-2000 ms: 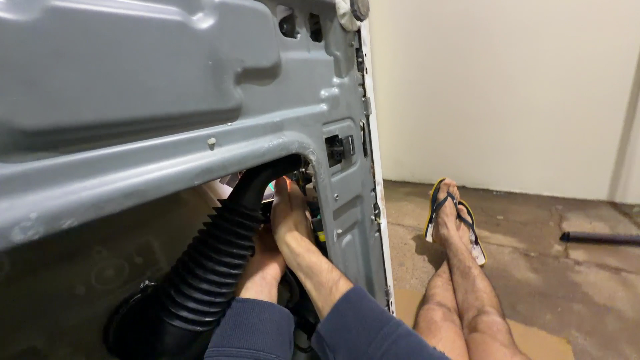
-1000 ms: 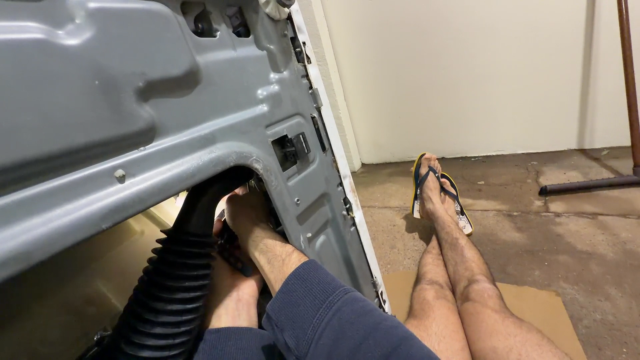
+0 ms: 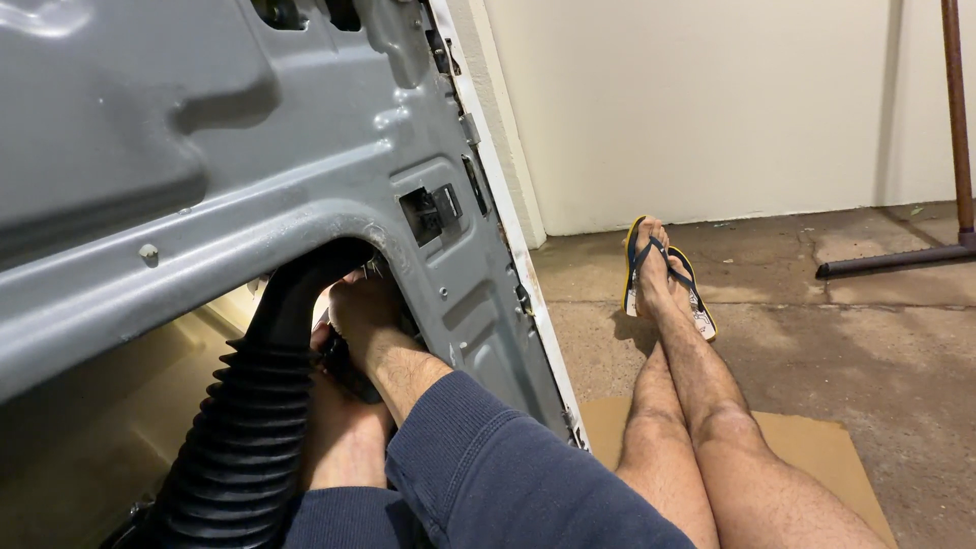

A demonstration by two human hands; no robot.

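Both of my hands reach into a rounded opening in a grey sheet-metal vehicle panel point(image 3: 320, 183). My right hand point(image 3: 364, 309) is high in the opening, close to its right edge, with the fingers mostly hidden. My left hand point(image 3: 343, 419) is lower and behind the right wrist, its fingers hidden too. A dark part point(image 3: 343, 358) lies between the two hands; which hand holds it, if either, I cannot tell. Left of my hands a black corrugated rubber boot point(image 3: 240, 442) runs up into the opening. Light shines behind the boot's smooth upper end.
The panel's white edge point(image 3: 526, 282) runs down beside my right sleeve. A latch-like black part point(image 3: 435, 212) sits in a square cutout. My crossed legs, in flip-flops point(image 3: 690, 293), rest over cardboard point(image 3: 808, 450) and concrete. A floor squeegee or broom point(image 3: 900, 259) stands near the white wall.
The view has shifted to the right since the first frame. My right hand, its fingers extended upward two seconds ago, is now more bent inside the opening.
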